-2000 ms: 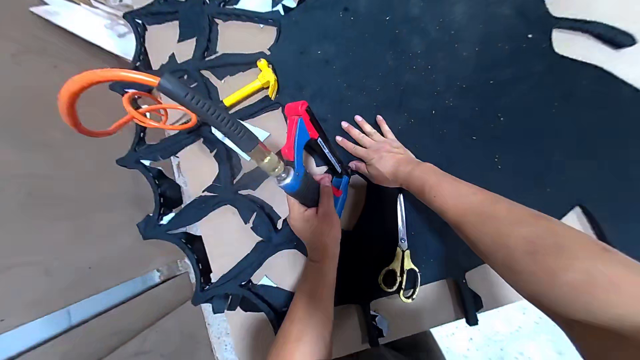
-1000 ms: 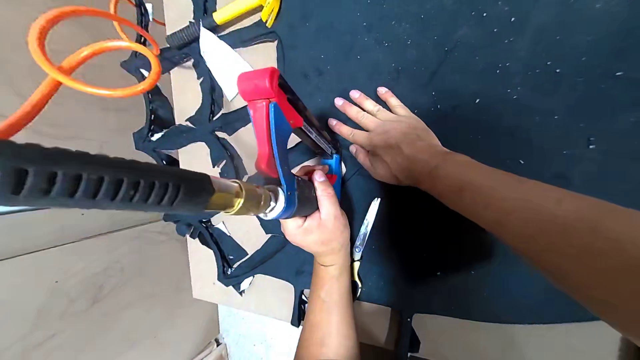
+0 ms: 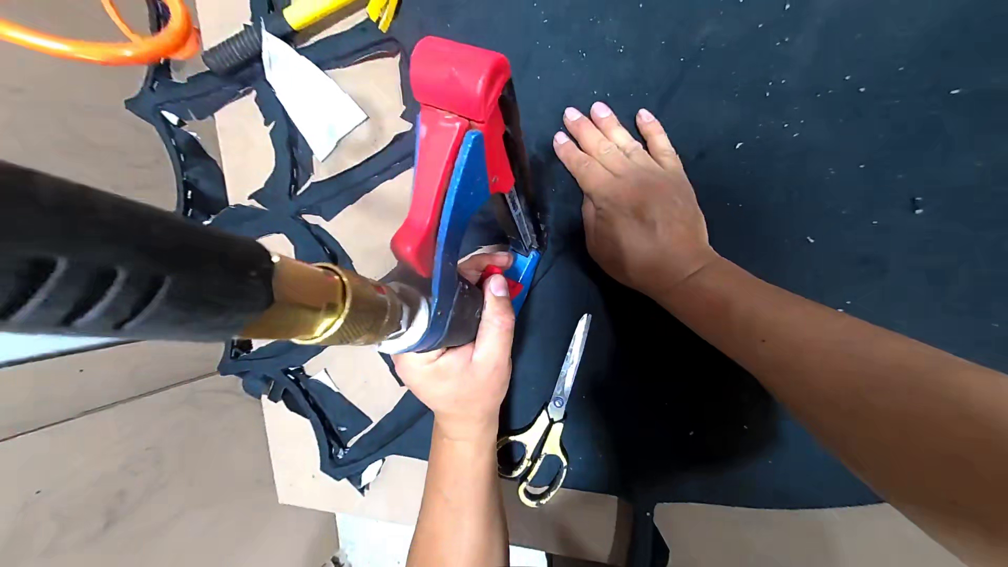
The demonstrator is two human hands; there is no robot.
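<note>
My left hand (image 3: 472, 346) is closed around the grip of a red and blue pneumatic staple gun (image 3: 457, 181), whose nose points down at black fabric (image 3: 827, 197). A brass coupling (image 3: 339, 303) joins the tool to a hose with a black ribbed sleeve (image 3: 134, 252). My right hand (image 3: 642, 197) lies flat on the fabric, right of the stapler, fingers slightly apart and holding nothing. Yellow-handled scissors (image 3: 551, 425) rest on the fabric to the right of my left wrist, blades pointing up in the view. The tool's contact point is partly hidden.
At left, black fabric strips are stapled over a cut-out wooden panel (image 3: 366, 228). A pale triangular scrap (image 3: 311, 94) lies on them. A yellow hammer (image 3: 315, 12) is at the top edge, near an orange coiled air hose (image 3: 102, 47). Small pale specks dot the fabric.
The view has moved closer to the stapler than two seconds ago. The stapler stays in my left hand, and the black hose sleeve has swung lower left. My right hand remains flat on the fabric.
</note>
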